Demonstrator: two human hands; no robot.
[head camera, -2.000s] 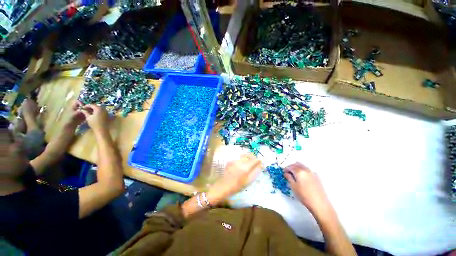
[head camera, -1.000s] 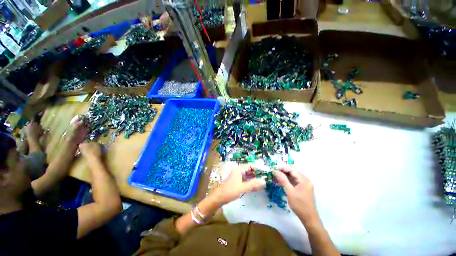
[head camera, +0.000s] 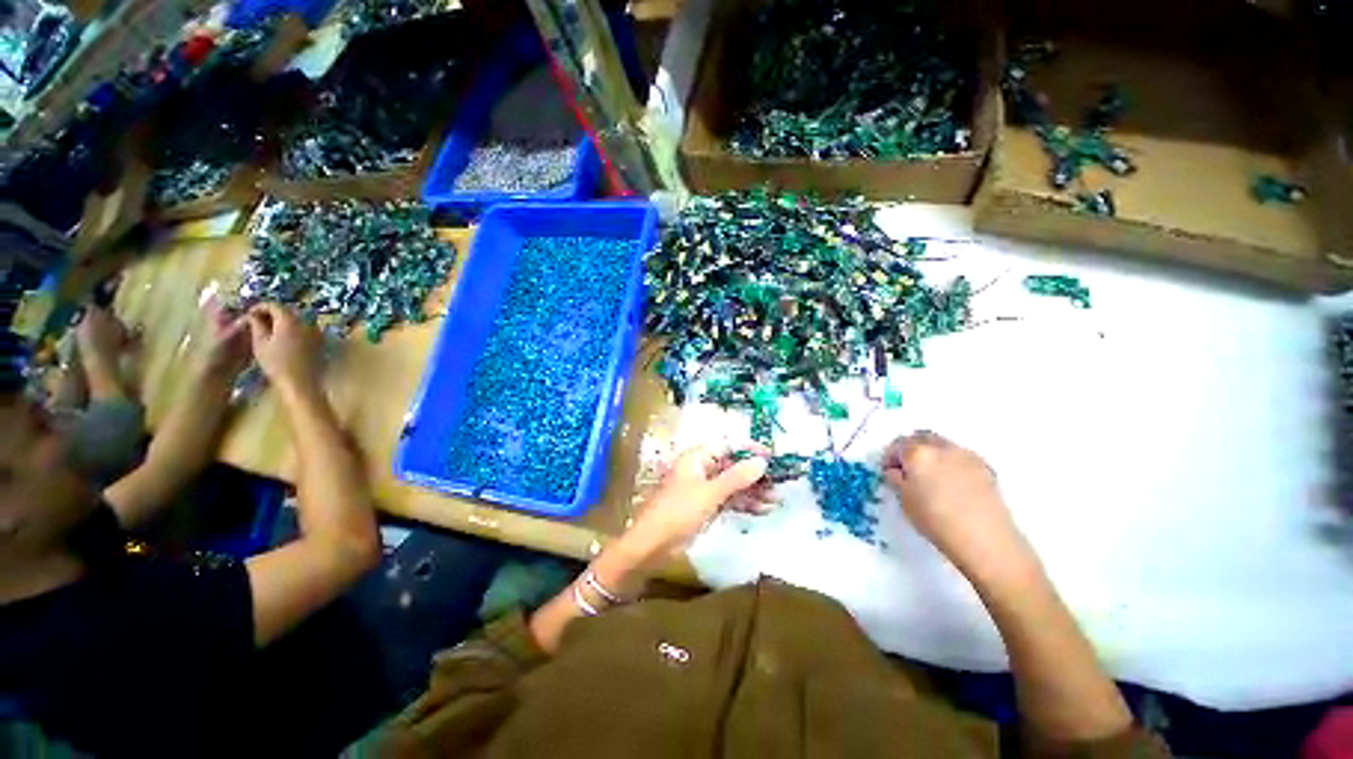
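Note:
A heap of green and black circuit boards (head camera: 801, 289) lies on the white sheet in front of me. My left hand (head camera: 715, 497) holds a small green circuit board (head camera: 784, 467) between thumb and fingers, just below the heap. A little pile of small blue parts (head camera: 846, 497) lies between my hands. My right hand (head camera: 927, 472) is at the right edge of that pile, its fingertips bunched together; whether a blue part is between them is too small to tell.
A blue bin of tiny blue-teal parts (head camera: 537, 356) stands left of the heap, a second blue bin (head camera: 512, 168) behind it. A full cardboard box (head camera: 838, 175) and a near-empty one (head camera: 1172, 237) stand at the back. Another person's hands (head camera: 267, 338) work at left. A lone board (head camera: 1058, 288) lies right.
My hands were together at a board one second ago. Now they are apart, the right one moved right to the blue pile's edge. The camera view has also shifted.

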